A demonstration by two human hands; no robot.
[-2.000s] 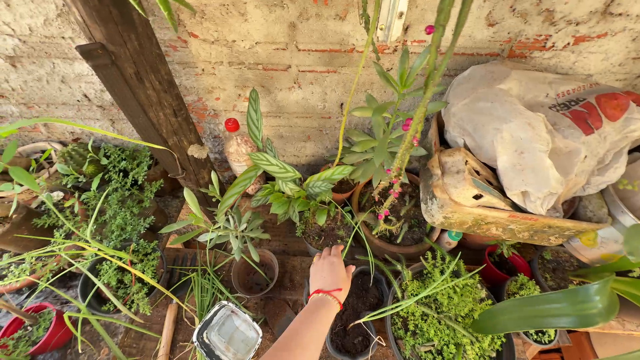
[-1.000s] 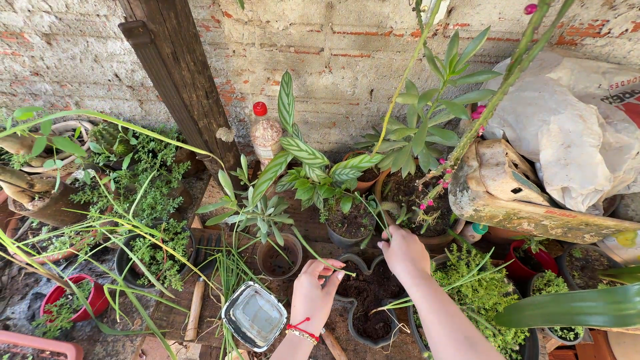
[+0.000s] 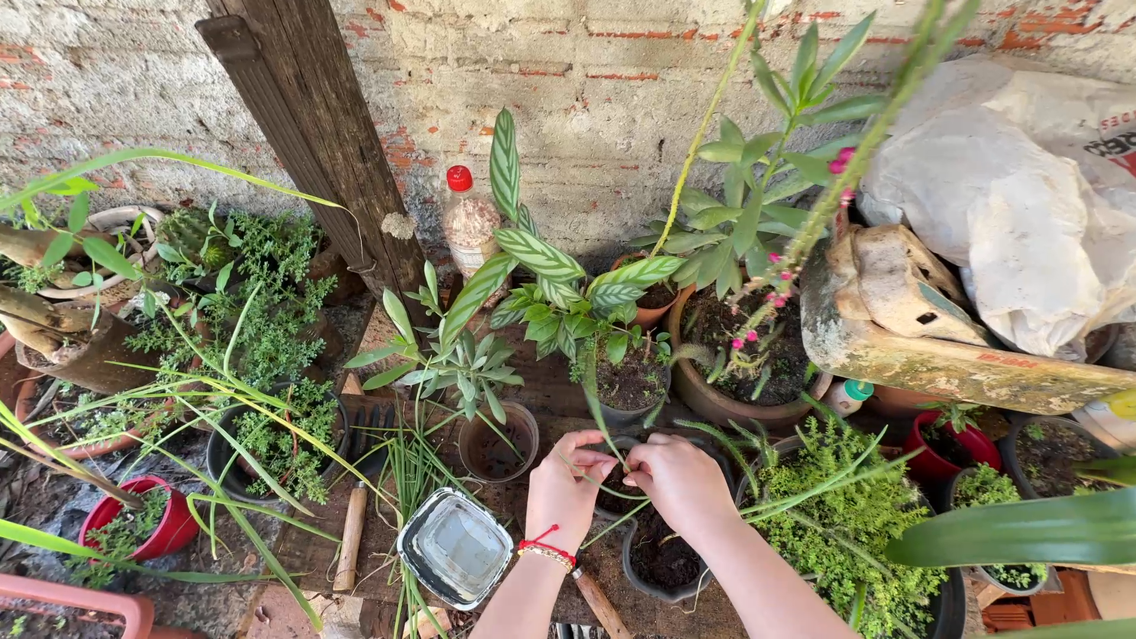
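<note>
My left hand (image 3: 568,488), with a red cord and a beaded bracelet at the wrist, pinches a thin green stem (image 3: 612,484) between thumb and fingers. Close beside it, my right hand (image 3: 679,479) pinches the same stem or one crossing it; long narrow leaves trail out to the right under this hand. Both hands are above small dark pots, one of which, a black pot of soil (image 3: 664,559), shows just below them. Left of my left wrist stand a square plastic container (image 3: 455,548) and a bundle of long green shoots (image 3: 426,479).
A brown plastic pot (image 3: 499,444), a hand fork's wooden handle (image 3: 351,537) and another wooden handle (image 3: 601,603) are near the hands. Bushy green foliage (image 3: 843,515) grows at right. Behind are a capped bottle (image 3: 470,222), a terracotta pot (image 3: 754,408), a slanted wooden post (image 3: 328,133) and a brick wall.
Two seconds ago one hand reached over the pots. One second ago both hands were apart, with thin leaves between them; now their fingertips are close together.
</note>
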